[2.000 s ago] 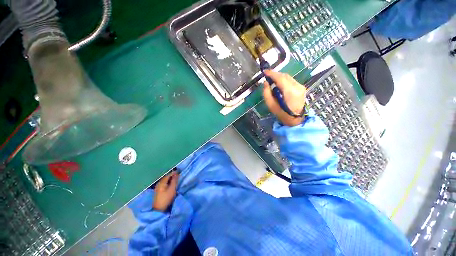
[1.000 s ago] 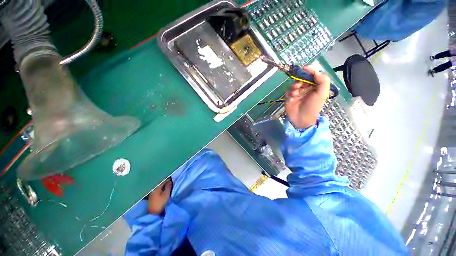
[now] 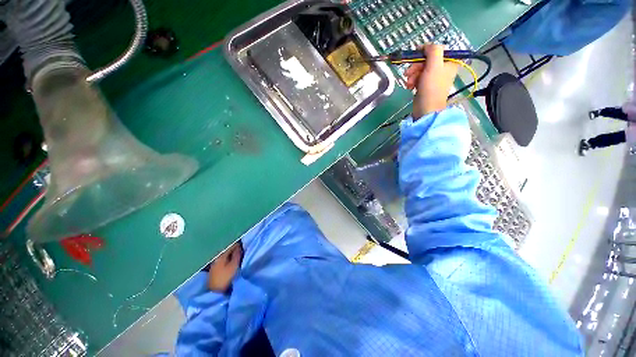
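Note:
My right hand (image 3: 434, 75) holds the dark soldering iron (image 3: 446, 54) level, its yellow-marked cord looping right. The iron's tip is at the yellow-brown sponge (image 3: 349, 64) in the metal tray (image 3: 296, 139); whether it touches is hard to tell. My left hand (image 3: 224, 268) rests at the bench edge by my lap, partly hidden by the sleeve; its fingers and any hold are unclear. The white round disc (image 3: 172, 225) lies on the green mat with a small part on it. Thin solder wire (image 3: 156, 275) curls beside it.
The translucent extraction hood (image 3: 104, 160) hangs over the left of the mat. Red leads (image 3: 82, 247) and a solder coil (image 3: 40, 259) lie below it. Blister trays (image 3: 408, 35) stand behind the metal tray, more at lower left and right. A black stool (image 3: 512, 110) and other people show at right.
My right hand has moved up, and the iron has swung from slanting to nearly level, its tip now over the sponge. My left hand stays near the bench edge.

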